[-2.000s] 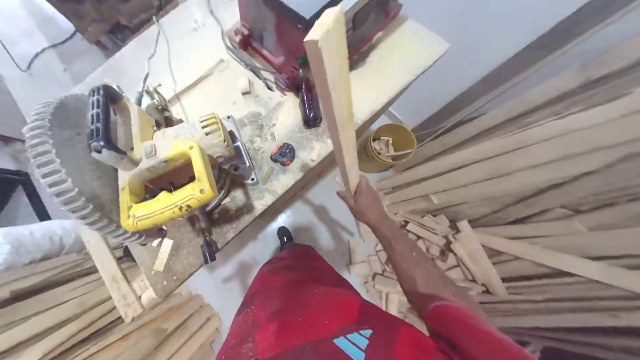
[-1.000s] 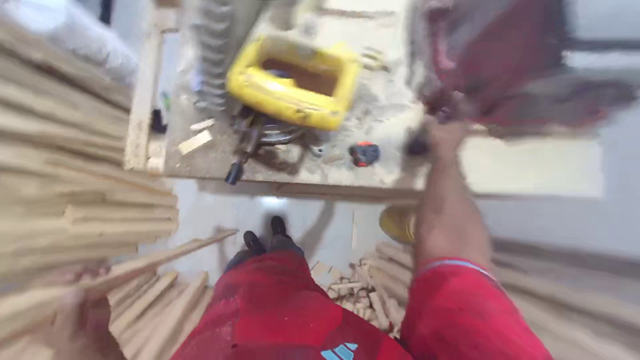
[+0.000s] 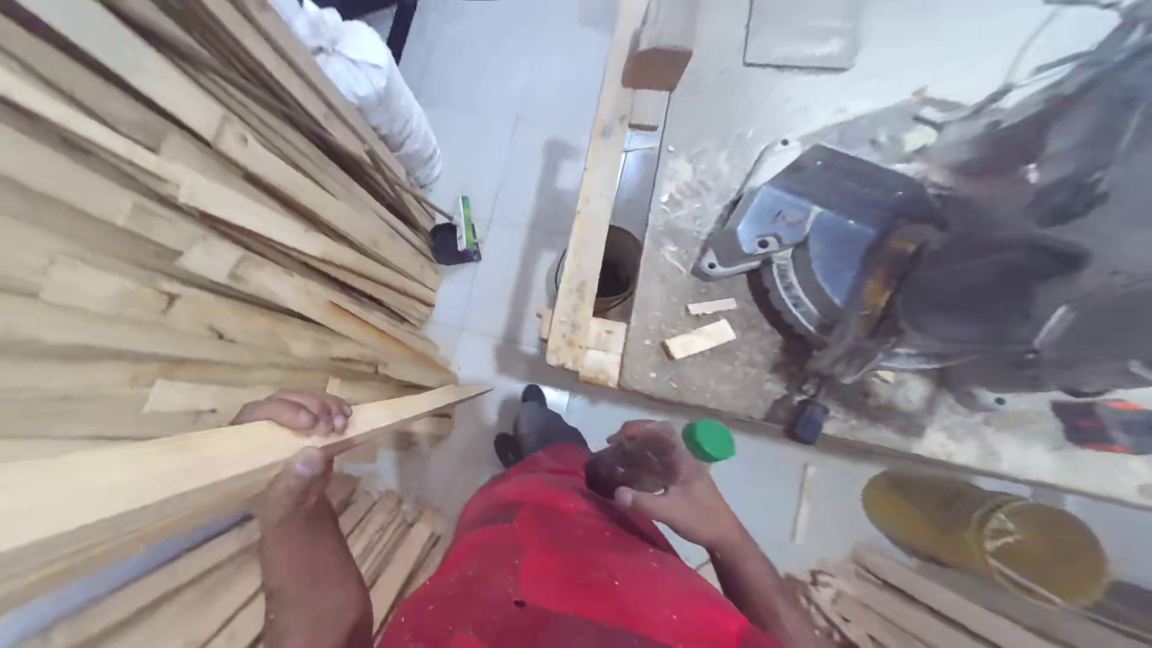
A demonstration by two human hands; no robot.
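At the lower left, my left hand (image 3: 301, 427) grips a long pale wooden board (image 3: 387, 416), fingers over its upper side and thumb at its lower edge. The board's far end tapers in view beside the stacked lumber. My right hand (image 3: 679, 490), in front of my red shirt, holds a dark bottle (image 3: 633, 463). A green cap (image 3: 709, 440) shows just beside that hand; whether it is on the bottle is unclear. Up and to the right, a miter saw (image 3: 828, 243) stands on the workbench (image 3: 693, 387), partly blurred, with small wood offcuts (image 3: 700, 339) near it.
Long boards (image 3: 207, 243) are stacked along the left. A wooden frame piece (image 3: 589, 207) juts along the bench's left side, above a bucket (image 3: 618, 270). A yellowish bucket (image 3: 990, 535) and more wood pieces (image 3: 927, 594) lie below the bench's front edge.
The view has swung left. Two seconds ago a hand held a board upright at the right; now my left hand holds one. My right hand has come back from the bench with the bottle.
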